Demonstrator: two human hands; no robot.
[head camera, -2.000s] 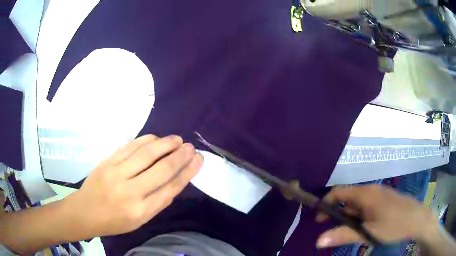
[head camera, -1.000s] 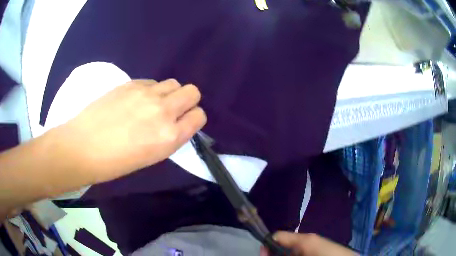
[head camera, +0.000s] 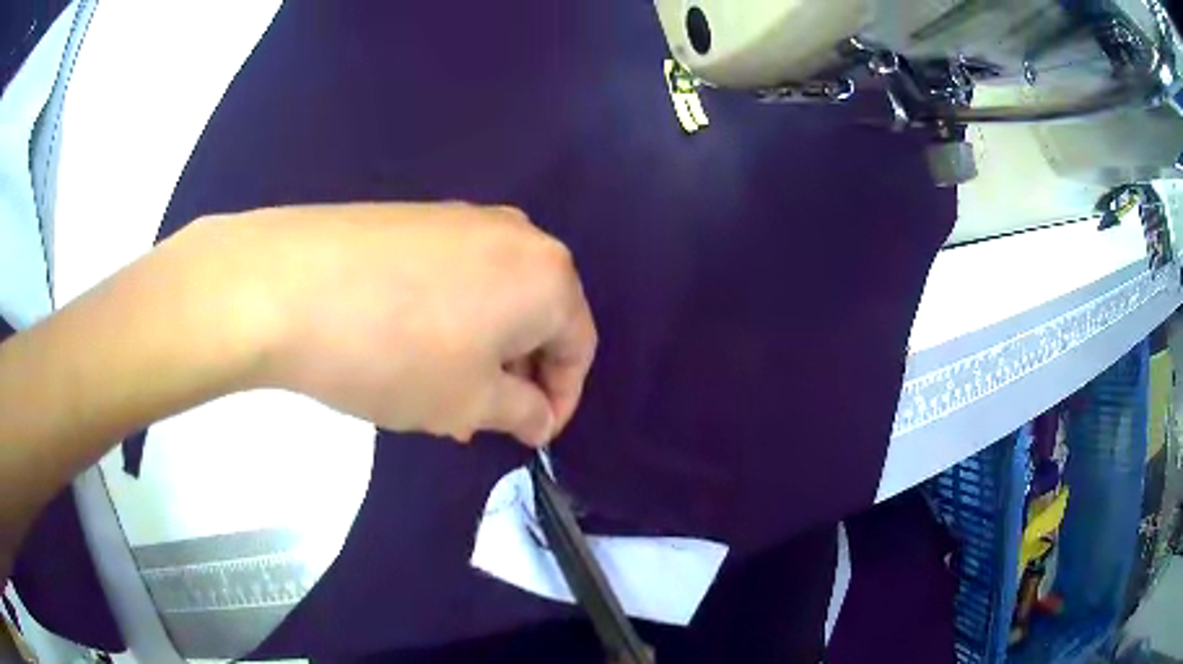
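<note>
A large dark purple garment panel (head camera: 727, 311) lies over the table. A white interfacing patch (head camera: 662, 577) shows on it near the front. Dark scissors (head camera: 584, 558) point away from me across the patch, their tips close under my left fingertips. My left hand (head camera: 428, 324) pinches a small bit at the patch's far edge, probably panel fabric; the fingers hide most of it. The scissor handles and my right hand are outside the picture at the bottom.
The sewing machine head (head camera: 830, 52) stands at the top right, with a small yellow mark beside it. A printed ruler scale (head camera: 999, 357) runs along the table's front edge. A blue bin (head camera: 1090, 519) with yellow and red things stands at the right.
The scissors have turned to point more straight away from me. My left hand now pinches above their tips. My right hand has left the picture. More of the machine head shows.
</note>
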